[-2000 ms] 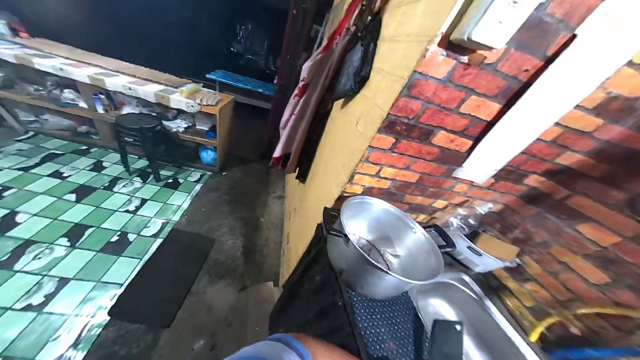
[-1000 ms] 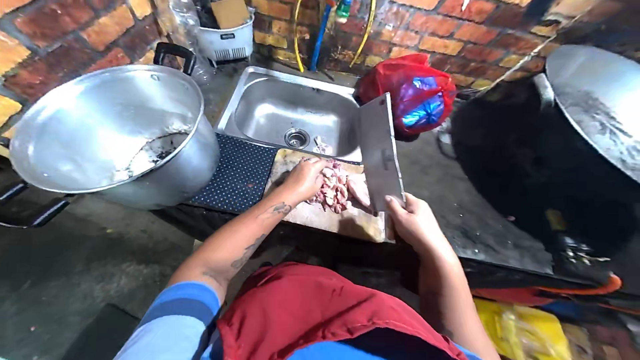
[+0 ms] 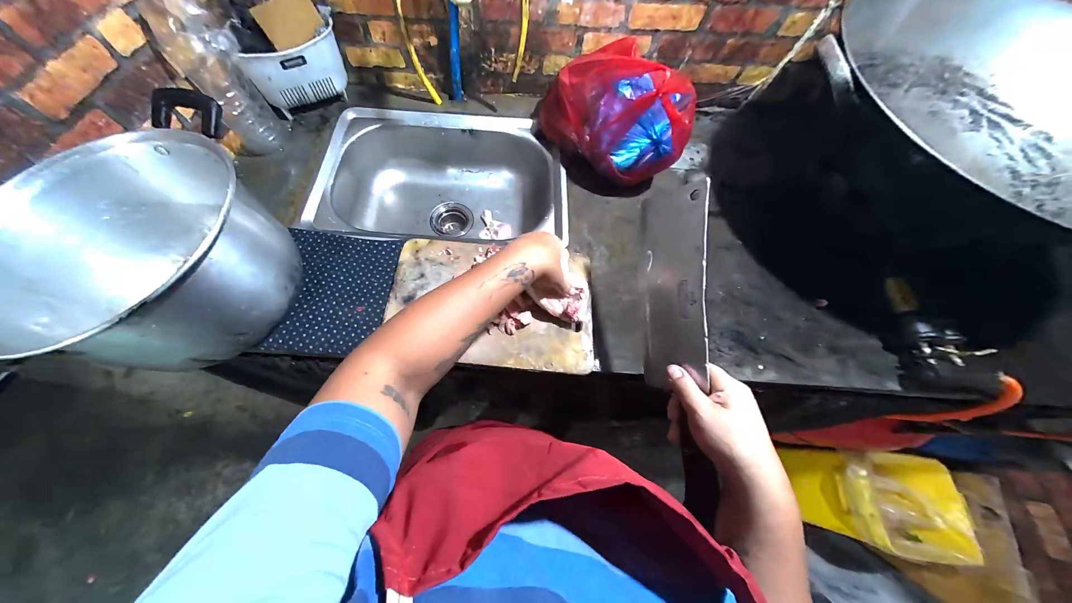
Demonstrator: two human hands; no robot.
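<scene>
My left hand (image 3: 548, 270) is bent down over the right part of a worn cutting board (image 3: 536, 355), at pieces of raw meat (image 3: 512, 318); its fingers are mostly hidden, so its grip cannot be told. In my right hand (image 3: 722, 410) is a cleaver, its wide steel blade (image 3: 677, 276) pointing away from me, to the right of the board. Under the board's left side lies a dark dotted cloth (image 3: 335, 293). A pale scrap (image 3: 494, 226) rests at the sink's near edge.
A steel sink (image 3: 444, 180) lies behind the board. A large aluminium pot (image 3: 243, 276) stands left, a red plastic bag (image 3: 620, 113) back right, and a big blackened pot (image 3: 787, 184) at right. A yellow bag (image 3: 888, 502) sits low at right.
The cleaver has moved off the board to the right, in my right hand. My left hand has moved right across the meat. Two seconds ago the view showed the room and pot.
</scene>
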